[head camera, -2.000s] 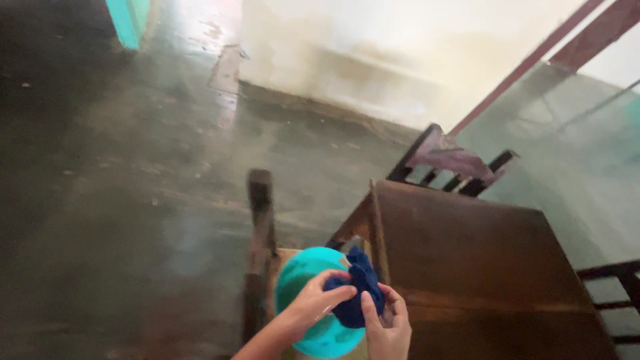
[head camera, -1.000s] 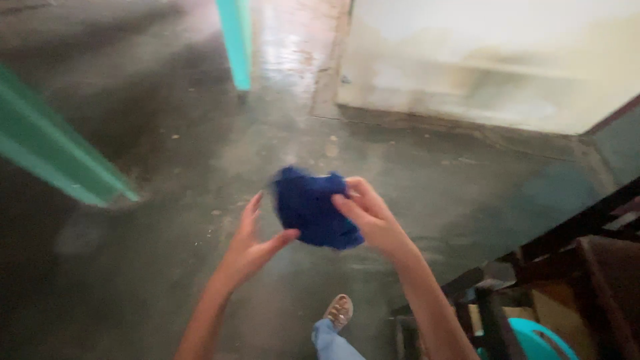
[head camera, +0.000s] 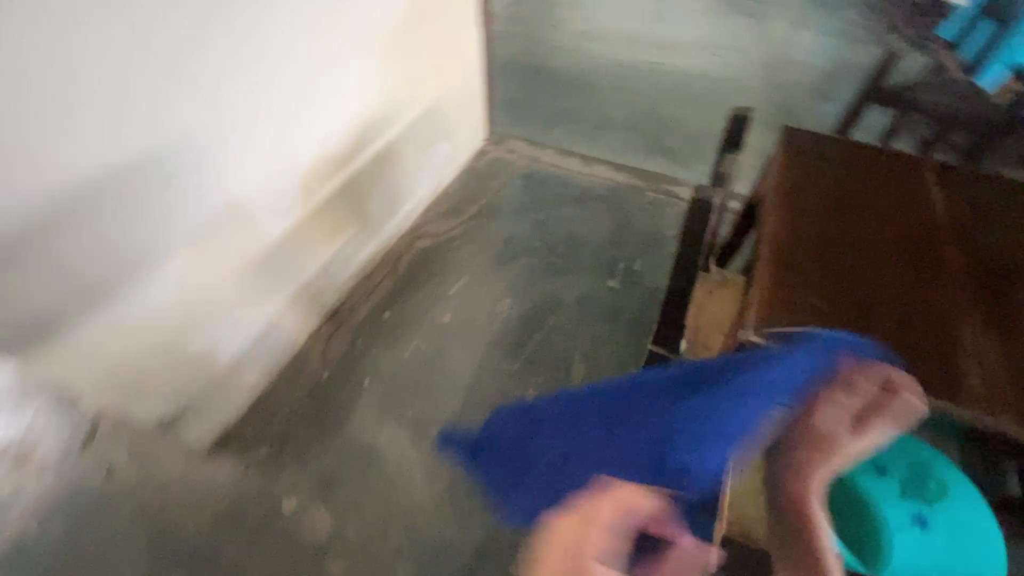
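Note:
A blue cloth (head camera: 640, 424), blurred by motion, is spread out between my hands over the floor and the edge of a wooden chair. My right hand (head camera: 864, 408) grips its upper right end beside the brown table. At the bottom of the view my left hand (head camera: 616, 528) has its fingers curled at the cloth's lower edge, with a bit of dark blue showing between them. A turquoise plastic basin (head camera: 952, 512), with dark blue spots inside, lies to the right of my right wrist.
A dark wooden table (head camera: 864, 256) stands at the right, with a wooden chair (head camera: 716, 312) against its left side. Behind it is another dark chair (head camera: 920, 112). A pale wall (head camera: 200, 200) runs along the left, meeting the greenish floor (head camera: 496, 320).
The blue cloth was bunched between both hands; now it is opened out wide. The view has swung back toward the table, chair and basin.

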